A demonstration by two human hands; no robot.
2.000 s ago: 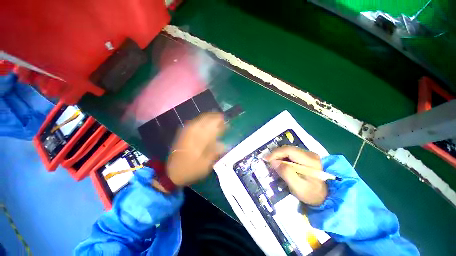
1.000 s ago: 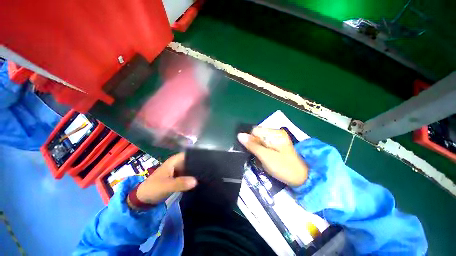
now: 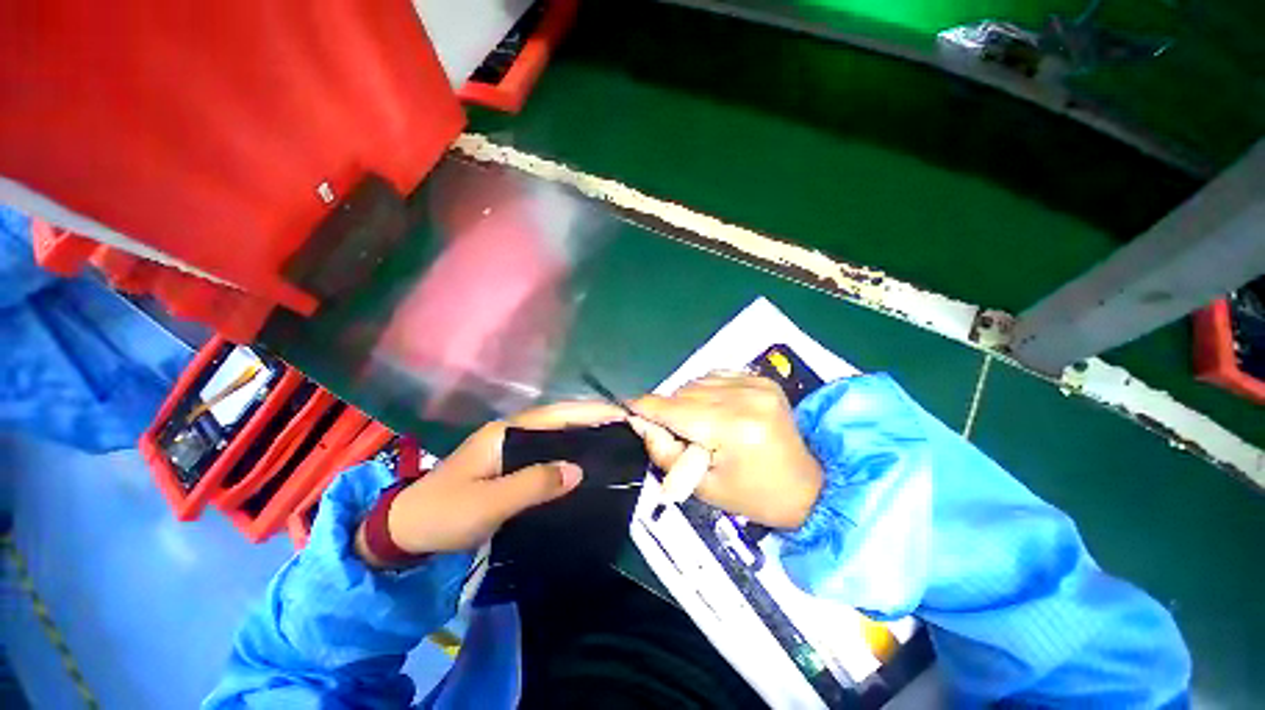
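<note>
My left hand [image 3: 465,497] holds black adhesive sheets [image 3: 573,516] in front of me, thumb on top. My right hand [image 3: 733,447] is at the sheets' right edge, with a slim pale tool [image 3: 683,474] in its grip. A thin dark strip [image 3: 605,393] sticks out at its fingertips; whether it is a cut-off strip or part of a tool is unclear. The open tablet [image 3: 771,601] lies in a white tray [image 3: 716,343], partly hidden under my right hand and sleeve.
A red bin [image 3: 208,118] stands upper left with a dark block [image 3: 347,239] against it. A shiny film with pink reflection [image 3: 479,298] lies on the bench. Red-trayed tablets [image 3: 215,423] sit at left. A grey post [image 3: 1158,264] rises at right by the chipped white edge [image 3: 749,244].
My left hand first reached over the sheets on the bench, then lifted them. Since one second ago, my right hand has moved slightly left and down to the sheets' edge.
</note>
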